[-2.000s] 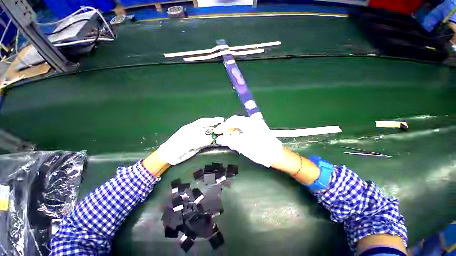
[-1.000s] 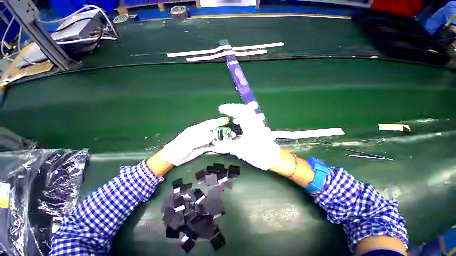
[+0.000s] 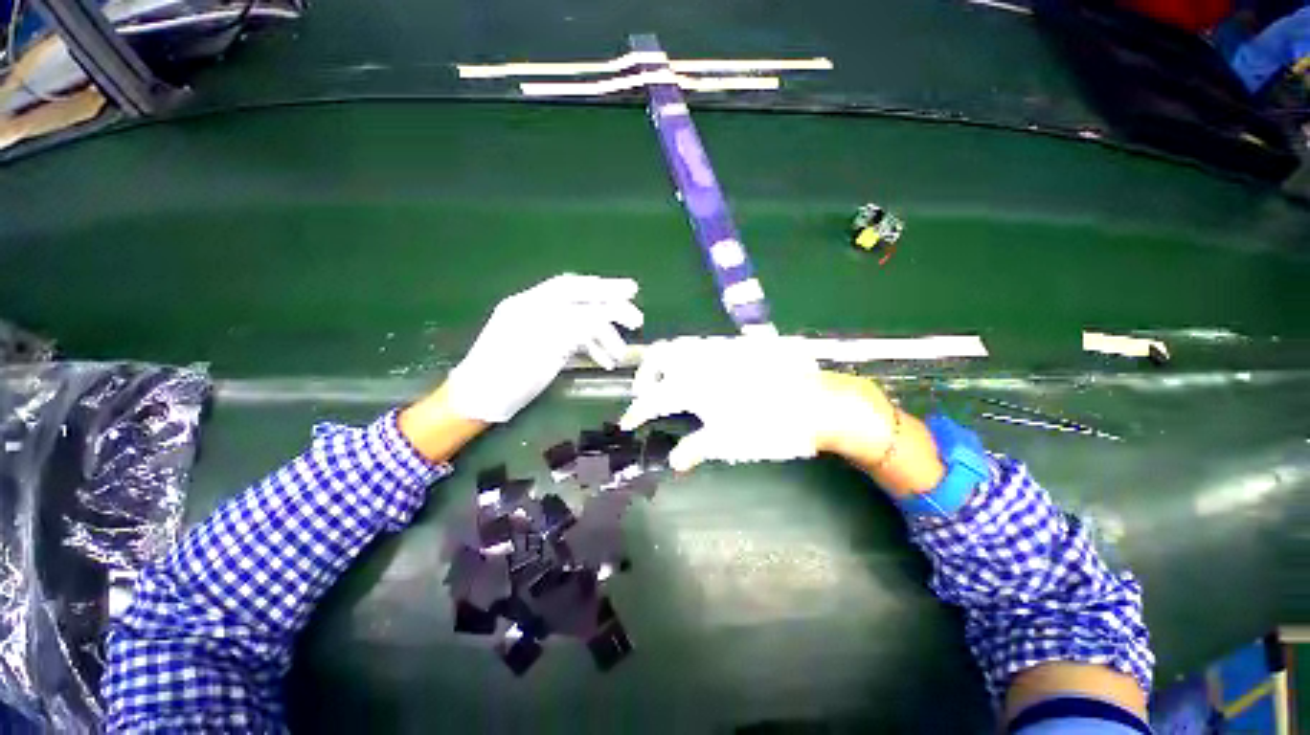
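The small circuit board assembly (image 3: 875,228) lies alone on the bright green belt, right of the purple strip, with yellow, black and red parts showing. My left hand (image 3: 549,340), in a white glove, is left of centre with its fingers apart and nothing seen in it. My right hand (image 3: 747,399), in a white glove, is palm down just above the pile, its thumb and fingers apart near the top pads; I see nothing held in it. The black adhesive pads (image 3: 553,553) lie in a loose pile in front of me.
The purple strip (image 3: 698,181) runs across the belt, crossed at its far end by cream strips (image 3: 790,65). A long cream strip (image 3: 920,348) lies beyond my right hand. Tweezers (image 3: 1049,419) and a short cream piece (image 3: 1121,345) lie right. A clear plastic bag (image 3: 101,503) lies left.
The circuit board assembly has left my hands and lies on the belt. My hands have moved apart, and my right hand has turned palm down toward the pads. The view has tilted down.
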